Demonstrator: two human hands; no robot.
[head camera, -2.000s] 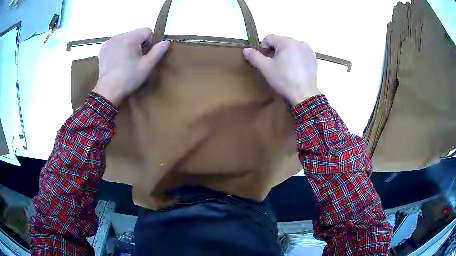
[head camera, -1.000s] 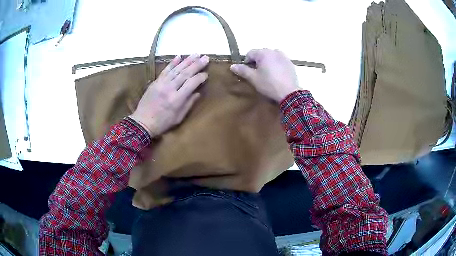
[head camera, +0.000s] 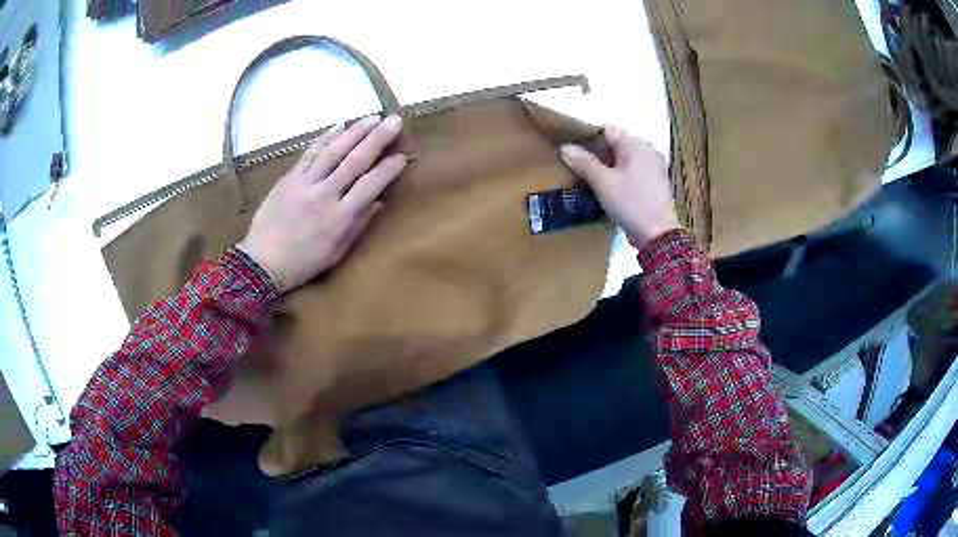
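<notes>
A brown bag panel (head camera: 452, 241) lies on the white table, its lower part hanging over the front edge against the wearer. A brown handle (head camera: 305, 42) loops above its top edge. A narrow top strip (head camera: 494, 94) runs along that edge and projects past it on both sides. My left hand (head camera: 320, 199) lies flat on the panel by the handle's right base, fingers spread. My right hand (head camera: 625, 184) pinches the panel's upper right corner, which is folded over. A dark label (head camera: 565, 210) with pale print lies beside it.
Stacked brown panels (head camera: 788, 136) lie at the right, with bundled handles (head camera: 924, 52) beyond. Another brown stack (head camera: 184, 16) is at the far left. A grey sheet (head camera: 32, 115) lies at the left. The table's dark front edge (head camera: 588, 388) runs below, with shelving at lower right.
The view has turned, and the panel appears tilted. My right hand has moved from beside the handle to the panel's right corner. The label now shows. My left hand stays flat on the panel.
</notes>
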